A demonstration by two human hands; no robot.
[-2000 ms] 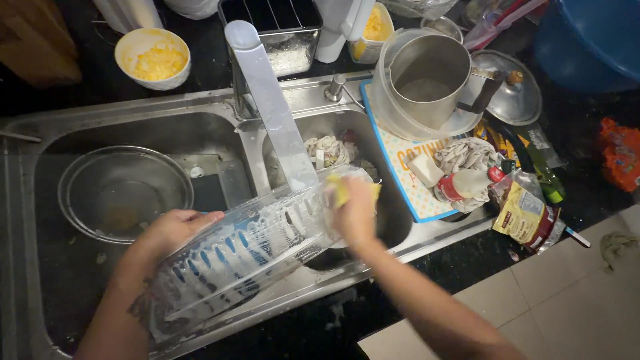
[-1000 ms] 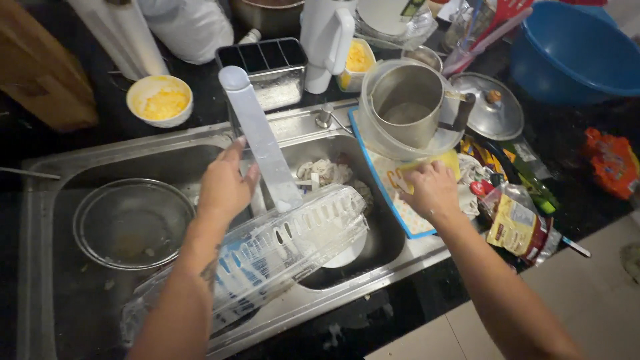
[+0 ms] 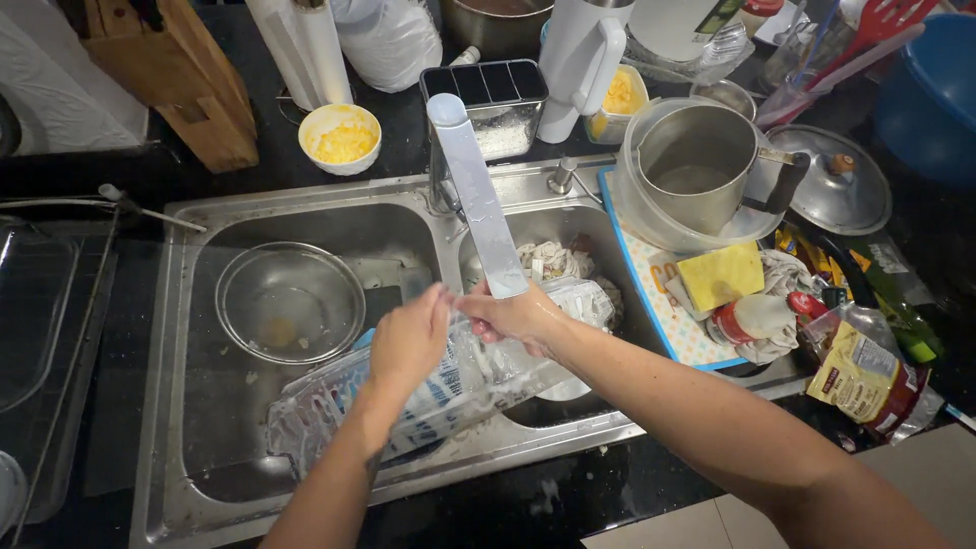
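Observation:
A soapy clear plastic slotted tray (image 3: 473, 400) lies slanted across both basins of the steel double sink (image 3: 488, 457). My left hand (image 3: 412, 332) is above its middle, fingers curled; whether it grips anything cannot be told. My right hand (image 3: 507, 313) is beside it, under the spout end of the faucet (image 3: 476, 202), its fingertips near those of my left hand; its grip is unclear too. A round clear lid or bowl (image 3: 290, 301) rests in the left basin. A wet cloth (image 3: 557, 261) lies in the right basin. A yellow sponge (image 3: 720, 276) sits on the patterned mat (image 3: 637, 236) at the right.
A metal pot (image 3: 694, 168) stands in a clear plastic tub (image 3: 633, 145) on the mat. Nearby are a pot lid (image 3: 835, 183), a bottle (image 3: 751, 319) and a food packet (image 3: 869, 377). A bowl of yellow food (image 3: 339, 141) and a knife block (image 3: 183, 91) stand behind the sink.
My right hand held the sponge against the tray, then reached over to the mat; now it is under the faucet and the sponge lies there. My left hand has left the tray's left part.

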